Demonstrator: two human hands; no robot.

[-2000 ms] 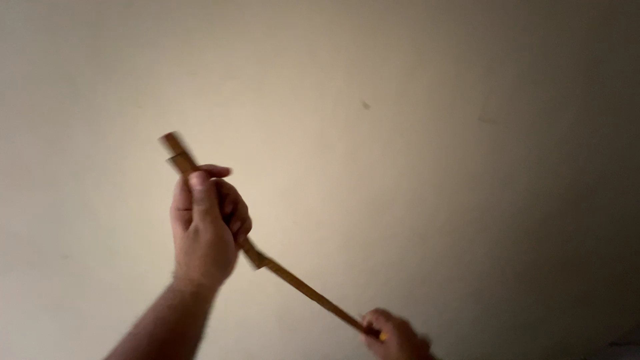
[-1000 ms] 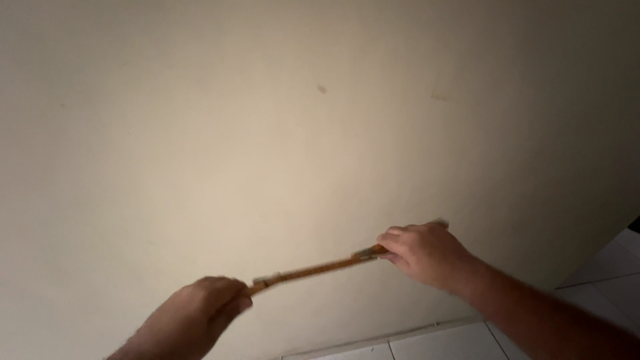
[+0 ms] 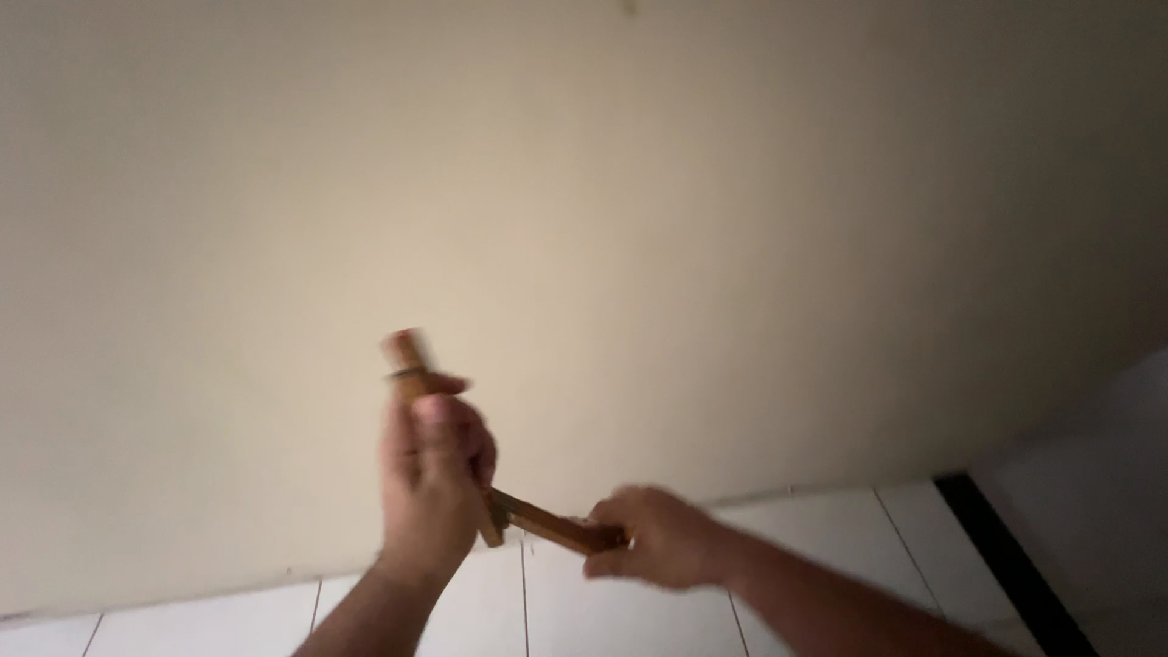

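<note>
A jointed brown stick, wooden by its look, spans both hands. My left hand (image 3: 438,484) is closed around one section of the stick (image 3: 408,354), whose blunt end with a dark band sticks up above the fist. Below that fist, the lower end of the section shows, and a second thin section (image 3: 547,525) runs down to the right from it at an angle. My right hand (image 3: 657,538) grips the far end of this second section with thumb and fingers. Motion blur hides the exact form of the joint and the ends.
A plain beige wall (image 3: 639,255) fills most of the view behind the hands. White floor tiles (image 3: 620,602) with dark joints run along its foot. At the lower right a dark strip (image 3: 1013,566) borders a dim grey area.
My left fist is raised upright again, as in the oldest frame, after being low and level one second ago. The stick has gone from nearly straight to sharply angled, and my hands are closer together.
</note>
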